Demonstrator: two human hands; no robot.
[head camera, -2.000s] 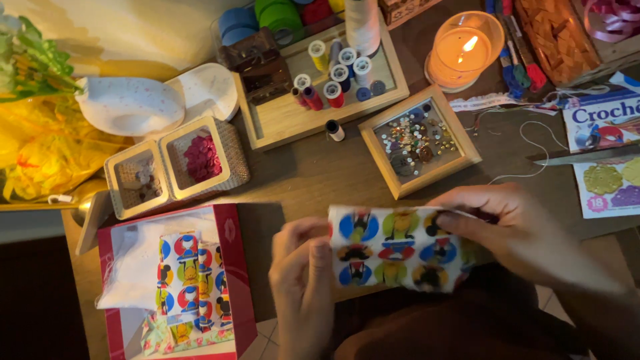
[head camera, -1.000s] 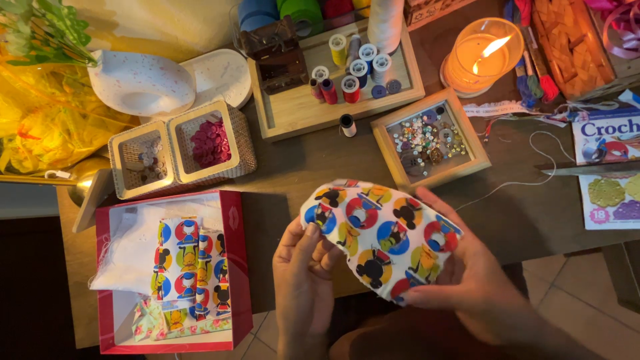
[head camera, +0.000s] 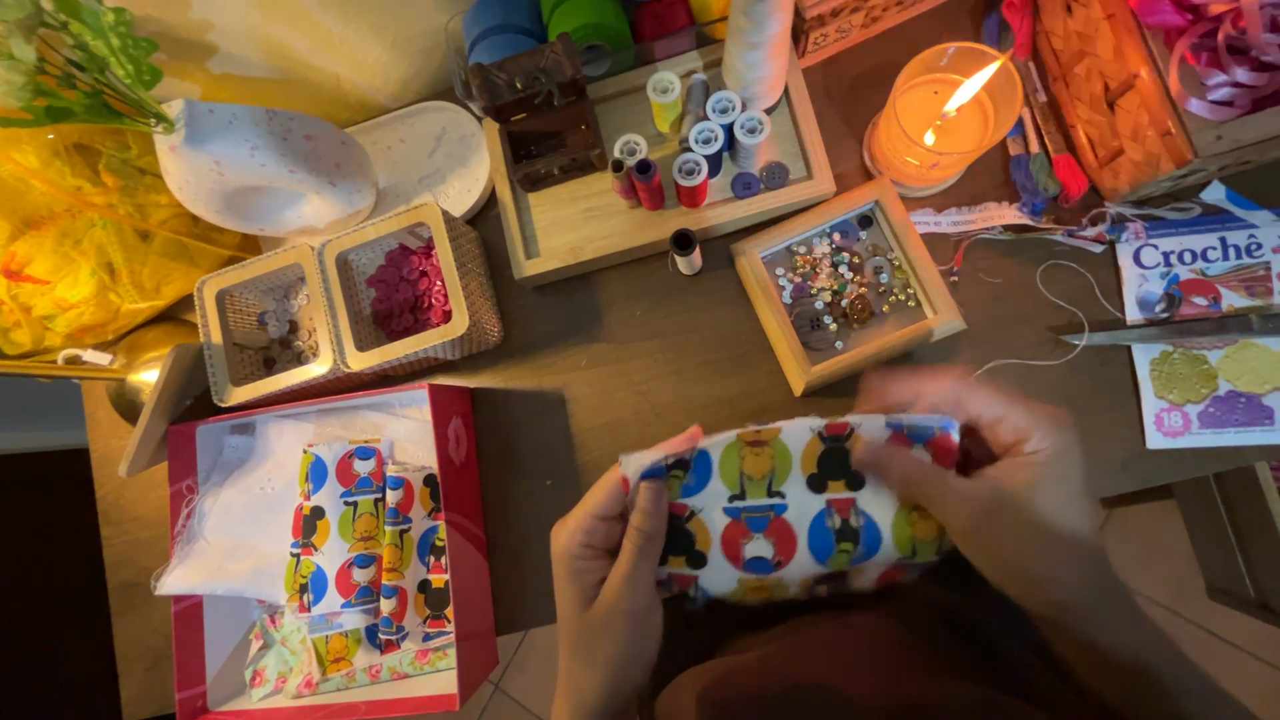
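A folded piece of white fabric (head camera: 765, 510), printed with cartoon characters on coloured circles, is stretched between my hands above my lap, near the table's front edge. My left hand (head camera: 610, 570) pinches its left end, thumb on the near face. At the right end my right hand (head camera: 970, 480), blurred, grips it by the upper corner. Left of my hands, a red box (head camera: 465, 540) holds more fabric with the same print (head camera: 345, 520), white cloth (head camera: 240, 520) and floral cloth (head camera: 280, 650).
Beyond my hands are a framed tray of beads and buttons (head camera: 785, 350), a lone thread spool (head camera: 686, 251) and a wooden tray with spools (head camera: 570, 250). A lit candle (head camera: 930, 120) burns back right. Scissors (head camera: 1180, 330) lie on craft booklets (head camera: 1200, 400); button baskets (head camera: 345, 360) stand left.
The fabric was tilted with a rounded outline a second ago; it is now held nearly level as a long strip. My right hand has moved up to its upper right corner.
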